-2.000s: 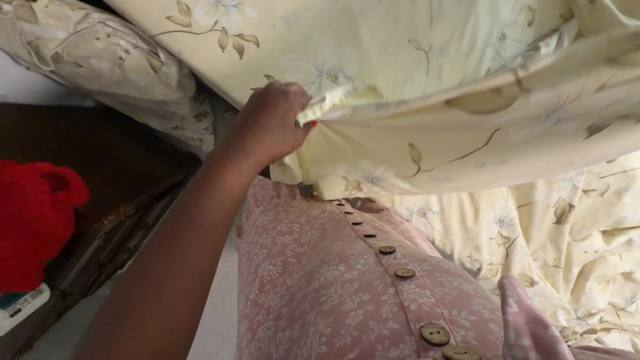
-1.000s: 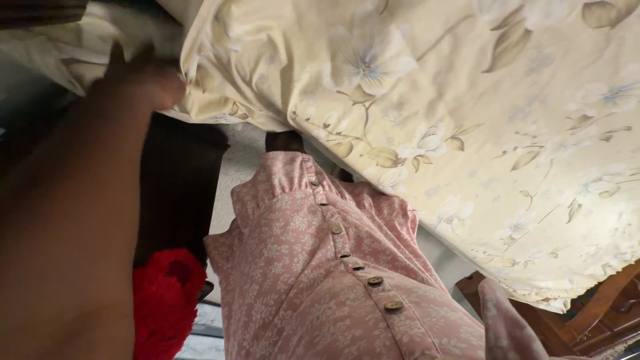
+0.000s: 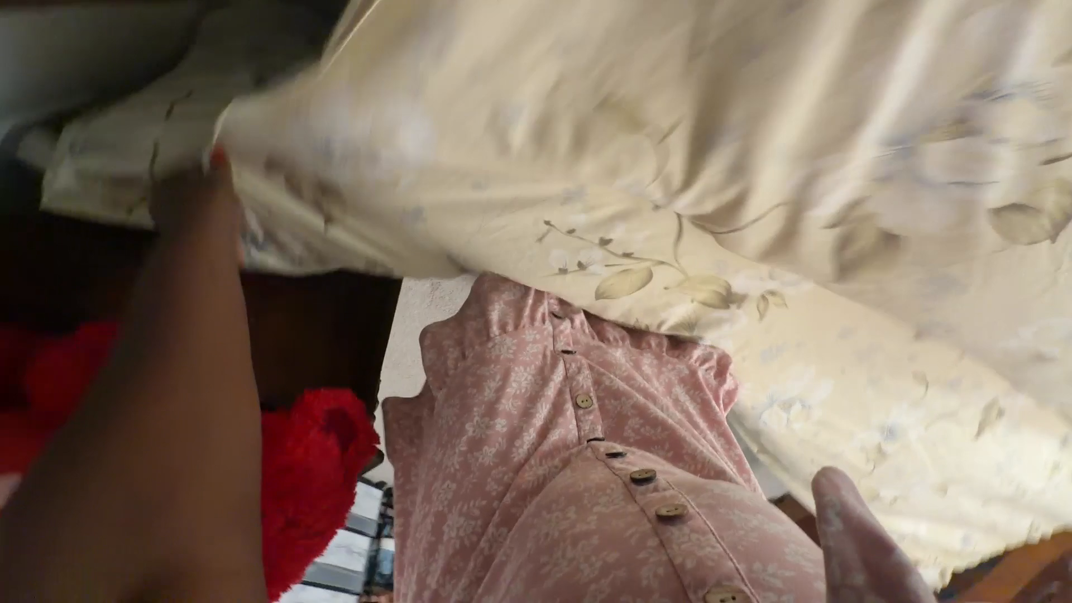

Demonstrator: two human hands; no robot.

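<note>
My left hand (image 3: pixel 197 180) is at the upper left, blurred and in shadow, gripping the edge of a cream floral bed sheet (image 3: pixel 620 209). The cloth stretches from that hand across the top and right of the view, in loose folds. A lighter part of it hangs at the lower right with a gathered edge. The pink floral dress (image 3: pixel 544 419) that I wear, with a row of brown buttons, lies below the cloth. Only a pink sleeve or fold of cloth shows at the lower right; my right hand is not visible.
A fluffy red item (image 3: pixel 314 477) is at the lower left, partly behind my left forearm, with a dark piece of furniture (image 3: pixel 322 335) above it. Striped grey and white cloth (image 3: pixel 339 544) lies beside the red item. A wooden edge (image 3: pixel 1017 574) shows at the lower right.
My left hand, pinching the cloth near the centre two seconds ago, was apart from its edge at the upper left one second ago. It now grips the cloth, which spreads further across the top.
</note>
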